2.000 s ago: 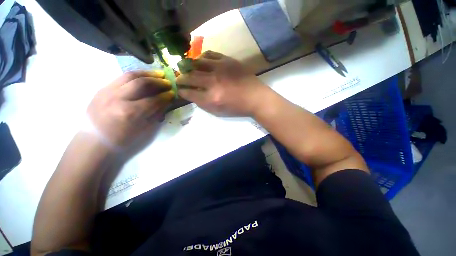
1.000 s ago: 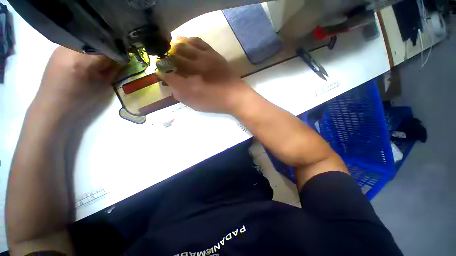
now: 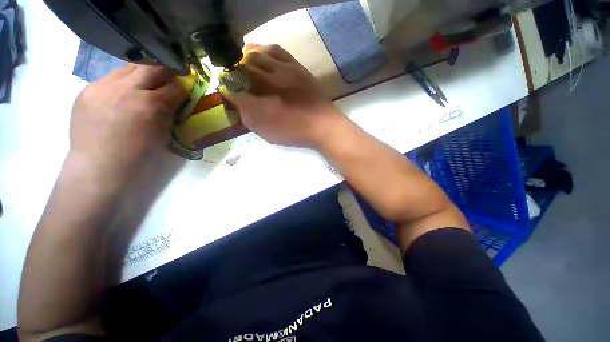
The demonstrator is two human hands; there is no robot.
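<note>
The sewing machine head [image 3: 167, 27] spans the top, its needle area lit yellow-green. A fabric piece [image 3: 93, 61] shows blue-grey beyond my left hand; a narrow yellow-green fabric edge [image 3: 194, 103] runs below the needle. I cannot tell whether they are one piece. My left hand [image 3: 130, 110] grips fabric just left of the needle, fingertips partly hidden. My right hand [image 3: 277, 97] is curled right of the needle, beside a knurled round part [image 3: 234, 80]; what its fingertips hold is hidden. A red-brown strip [image 3: 211, 102] lies on the bed between the hands.
A loose denim piece [image 3: 348, 43] lies on the tan area under the arm. Dark snips [image 3: 426, 83] and a red-and-dark object [image 3: 445, 41] are right of it. Dark fabric pieces [image 3: 8, 50] are at the far left. A blue basket [image 3: 468, 174] stands below the table's right edge.
My hands were close together with fabric between them, then my left hand moved left, uncovering the red-brown strip. Since then it has shifted slightly right, and blue-grey fabric shows beyond it.
</note>
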